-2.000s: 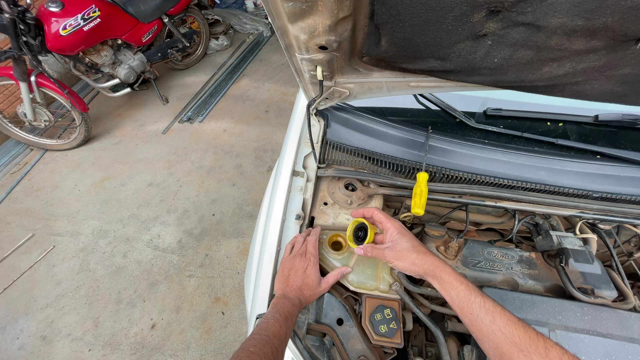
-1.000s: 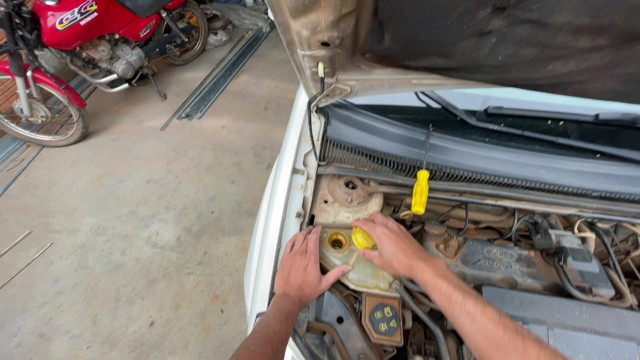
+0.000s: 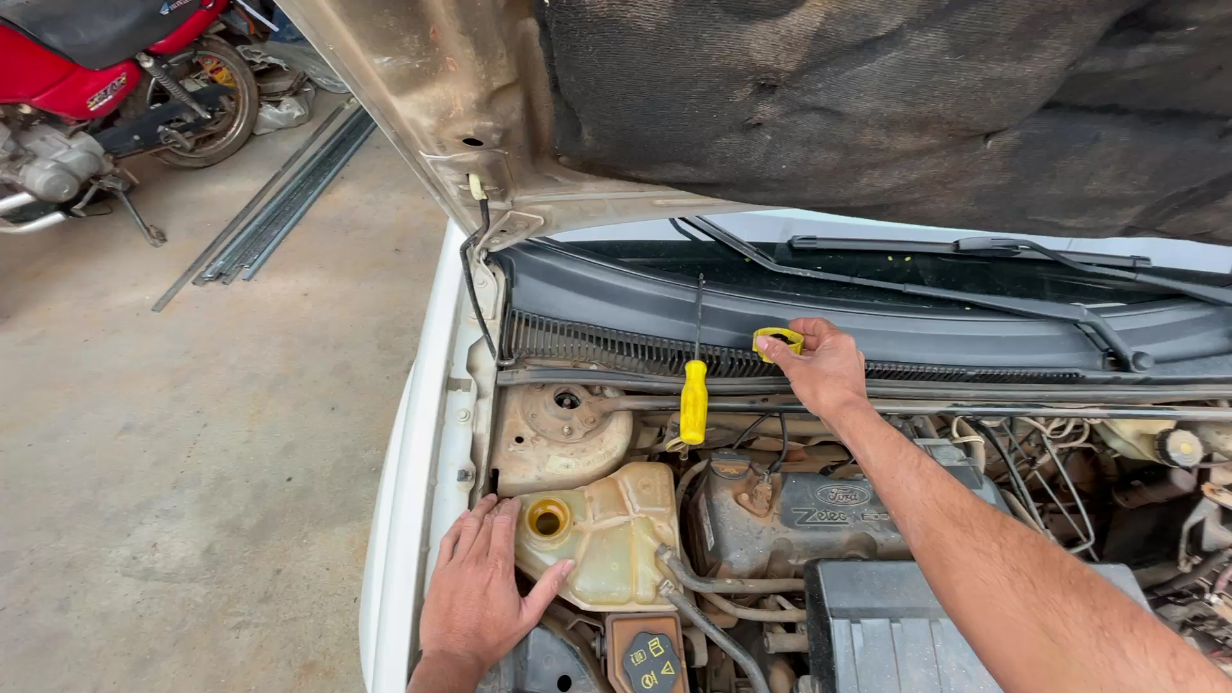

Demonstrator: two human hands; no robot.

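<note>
My left hand (image 3: 489, 577) rests with fingers spread against the left side of the translucent plastic coolant expansion tank (image 3: 626, 539). The tank's round filler neck (image 3: 548, 518) stands uncovered beside those fingers. Up at the cowl, my right hand (image 3: 818, 364) pinches the yellow screw cap (image 3: 778, 344), tilted, its dark inside partly showing. Just left of the cap, a screwdriver with a yellow handle (image 3: 693, 402) lies across the cowl edge, shaft toward the windshield.
The raised hood (image 3: 500, 125) with its dark liner hangs overhead. Around the tank are the engine cover (image 3: 828, 510), rubber hoses (image 3: 717, 635), a black-capped reservoir (image 3: 650, 664) and the strut tower (image 3: 563, 414). Wiper arms (image 3: 1020, 306) cross the windshield. A red motorcycle (image 3: 87, 82) and metal bars (image 3: 279, 197) are at left.
My right hand has moved from beside the filler neck up to the cowl, with the yellow cap still in its fingers. My left hand has stayed on the tank. The view has shifted somewhat.
</note>
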